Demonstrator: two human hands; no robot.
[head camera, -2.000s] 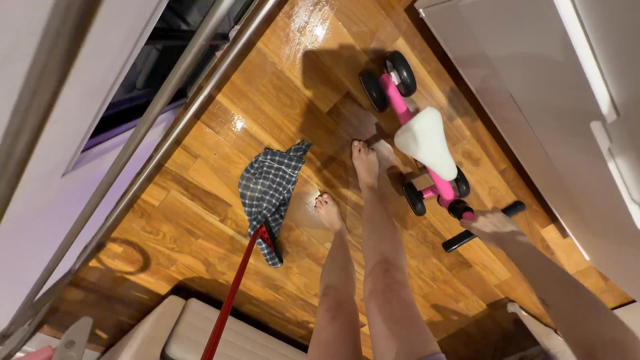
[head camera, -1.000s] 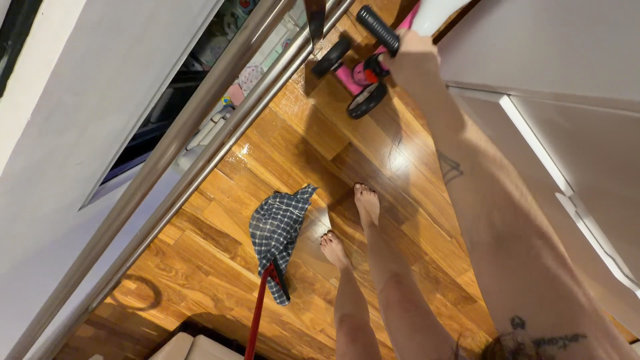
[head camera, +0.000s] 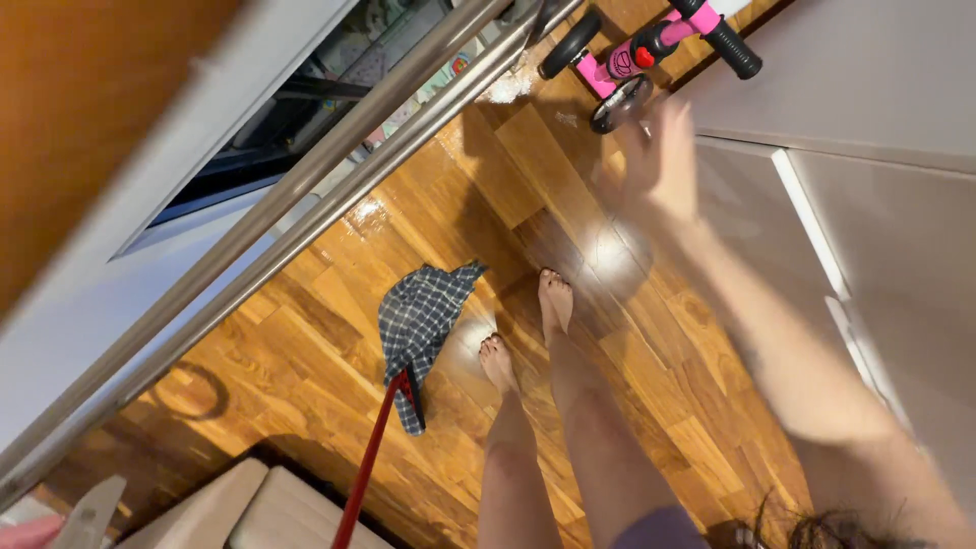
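My right hand (head camera: 656, 164), blurred, is raised with its fingers apart just below the front wheels of a pink ride-on trike (head camera: 621, 61) and holds nothing. The trike has black handlebar grips and stands at the top, beside the pale cabinet. A dark checked cloth (head camera: 427, 313) lies on the wooden floor left of my bare feet, around the head of a floor mop or squeegee. The red handle (head camera: 370, 457) of that tool runs down to the bottom edge. My left hand is not in the frame.
Metal rails (head camera: 305, 206) cross the upper left in front of a dark glass opening. Pale cabinet doors (head camera: 831, 252) line the right side. A beige padded seat (head camera: 282, 511) is at the bottom left. Shiny wet-looking patches (head camera: 511, 84) show on the floor.
The trike has moved from beside my feet to the top, near the rails and cabinet. My right hand, on its handlebar before, has let go. The cloth and mop remain on the floor.
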